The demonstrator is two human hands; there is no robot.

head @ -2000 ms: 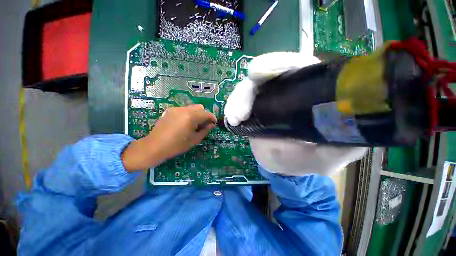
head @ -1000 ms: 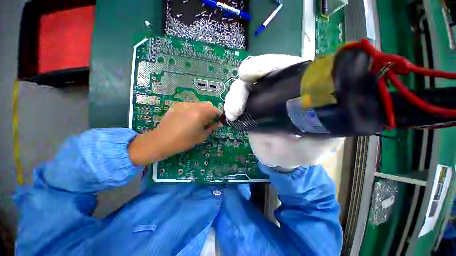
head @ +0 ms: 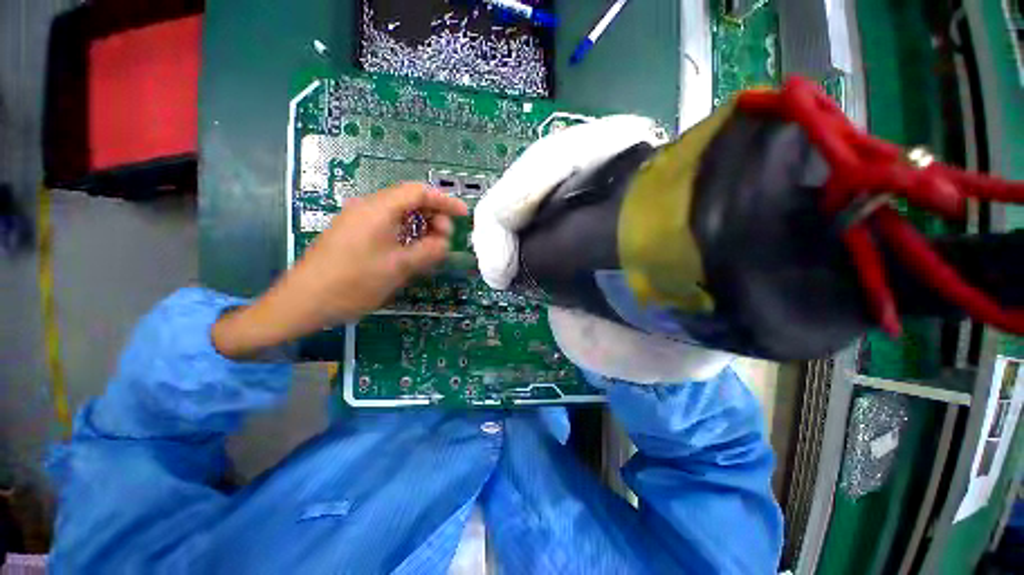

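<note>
The green circuit board [head: 483, 365] lies solder side up in front of me. My bare left hand [head: 348, 258] is over its left middle, fingers curled, with small silvery screws [head: 413, 227] showing between thumb and fingers. My right hand [head: 533, 180], in a white knit glove, is wrapped around the black electric screwdriver [head: 764, 213] with a yellow tape band. The tool's nose points at the board's middle; its tip is hidden behind the glove. The black screw tray [head: 449, 14] lies beyond the board with a heap of screws in it.
A blue pen [head: 522, 11] lies in the tray, a white pen with blue cap [head: 597, 30] beside it. A black bin with red lining [head: 67, 101] is at the far left. On the right are line rails, another green board [head: 747, 51] and a clear bag [head: 876, 444]. Red cord hangs at the tool's rear.
My left hand has drawn back from the tool's nose, moving left and slightly up, and its curled fingers now show the screws. The screwdriver's rear end has swung left and toward me.
</note>
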